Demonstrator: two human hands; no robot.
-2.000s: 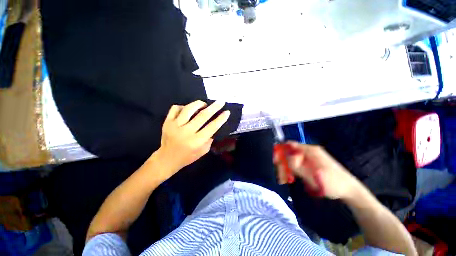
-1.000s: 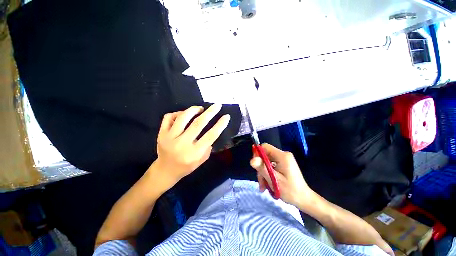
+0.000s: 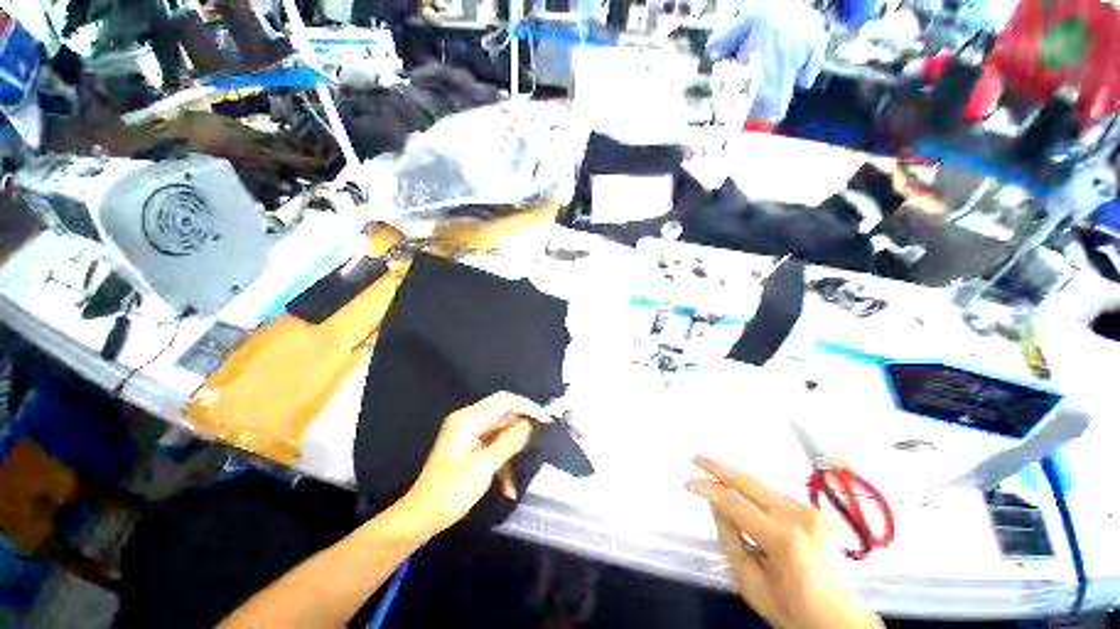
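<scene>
A black fabric panel point(image 3: 461, 350) lies on the white table, left of the sewing machine. My left hand point(image 3: 473, 455) pinches the panel's lower right edge near a small black corner. A small pale bit shows at its fingertips; I cannot tell what it is. My right hand point(image 3: 780, 547) is over the table's front part, fingers extended, holding nothing visible. Red-handled scissors point(image 3: 850, 498) lie on the table just right of my right hand, blades pointing up and left. The white sewing machine point(image 3: 983, 442) with its dark display is at the right.
A brown cardboard extension point(image 3: 289, 381) with a small black rectangle point(image 3: 334, 290) is at left, beside a grey box with a round vent point(image 3: 184, 221). A black strip point(image 3: 771, 313) hangs over the machine head. Black garments point(image 3: 762, 227) lie behind. A person point(image 3: 780, 55) is at the back.
The view has tilted up to show the room. My right hand has let go of the scissors, which now lie on the table. My left hand has gone from lying flat on the cloth to pinching its edge.
</scene>
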